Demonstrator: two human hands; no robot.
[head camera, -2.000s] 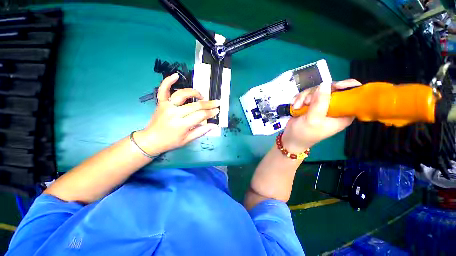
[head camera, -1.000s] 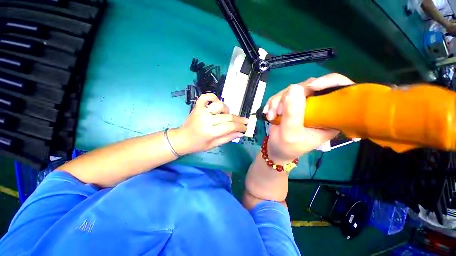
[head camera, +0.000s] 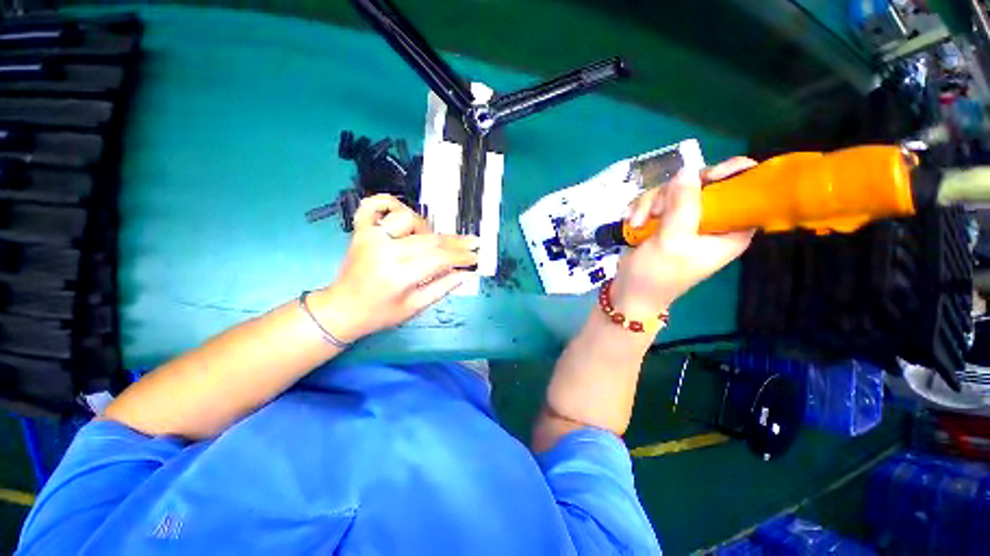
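A black three-legged stand (head camera: 482, 117) lies with one leg down in the white fixture (head camera: 440, 179) and two legs spread away from me. My left hand (head camera: 396, 264) rests over the near end of that leg, fingertips on it; whether they pinch a small part is hidden. My right hand (head camera: 678, 237) grips the orange electric screwdriver (head camera: 809, 192), held sideways. Its dark tip is at the mechanism of the white screw feeder (head camera: 624, 185). Loose small black parts (head camera: 380, 172) lie left of the fixture.
Stacked black trays (head camera: 49, 217) stand at the left edge of the green mat (head camera: 239, 141). More black trays (head camera: 825, 277) stand at the right. Blue plastic-wrapped things (head camera: 847, 396) and a black round object (head camera: 774, 413) are below at the right. Small dark bits lie between fixture and feeder.
One second ago the screwdriver tip was at the leg's near end beside my left fingers; now it is back right at the feeder. My left hand stays at the leg. The camera view has also shifted.
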